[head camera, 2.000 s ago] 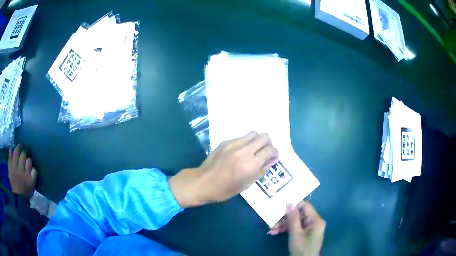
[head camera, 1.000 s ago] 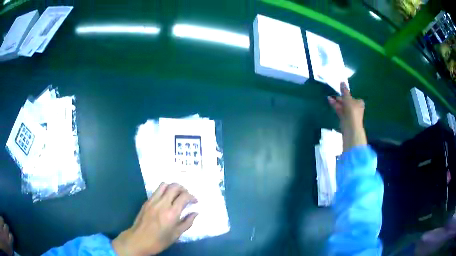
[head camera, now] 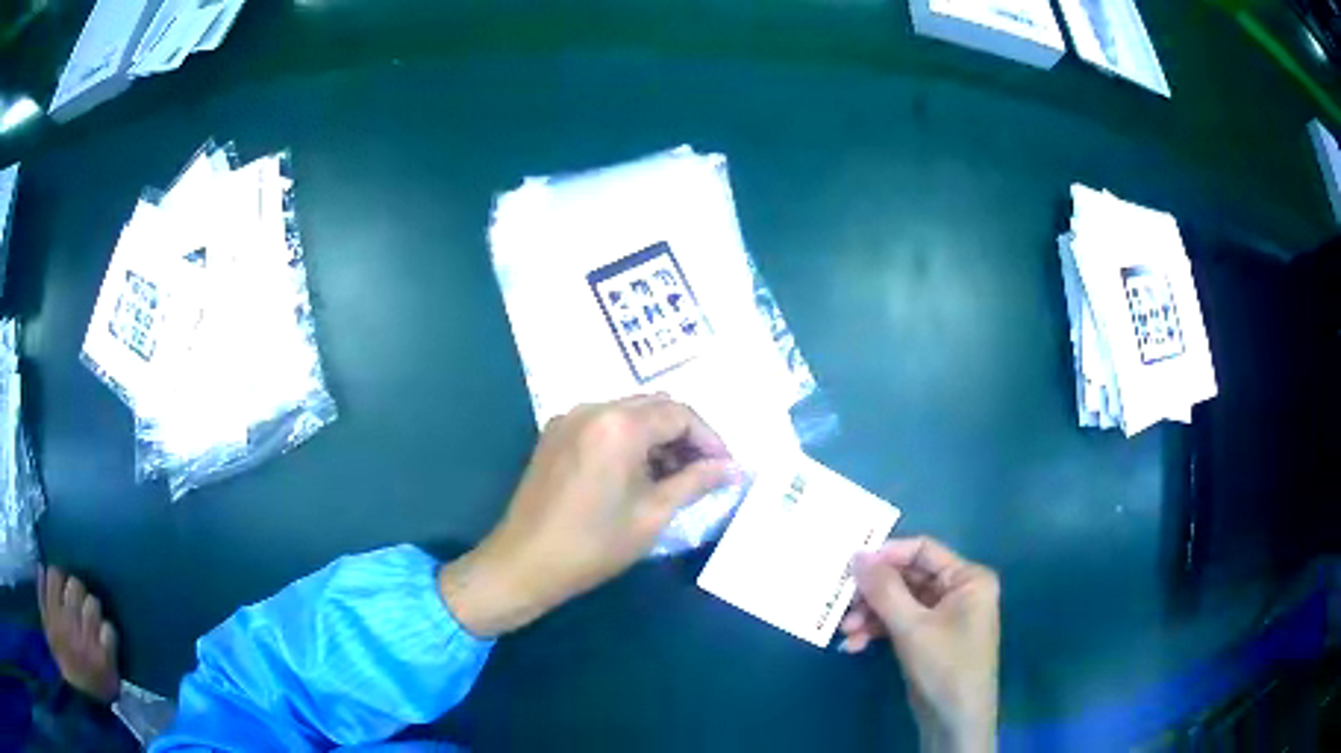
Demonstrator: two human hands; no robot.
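Observation:
The centre pile of white leaflets and clear bags [head camera: 603,221] lies before me, a dark-framed block of symbols on its top leaflet. My left hand [head camera: 588,478] is over its lower end, thumb and finger pinched on the edge of a bag, which is partly hidden by the fingers. My right hand [head camera: 941,611] holds a white card [head camera: 787,552] with small print by its lower right edge. The card is tilted, its upper end meeting the bag by my left fingertips. How far it is inside cannot be told.
Bagged leaflets [head camera: 221,338] lie fanned on the left. Loose leaflets [head camera: 1154,309] are stacked on the right. A thick white stack [head camera: 993,30] and a thin card pile [head camera: 1118,37] are at the far side. Another person's hand [head camera: 77,633] is at the lower left.
My right hand has come back from the thin card pile at the far side with a card in it. My left hand has gone from resting on the centre pile to pinching at its lower end.

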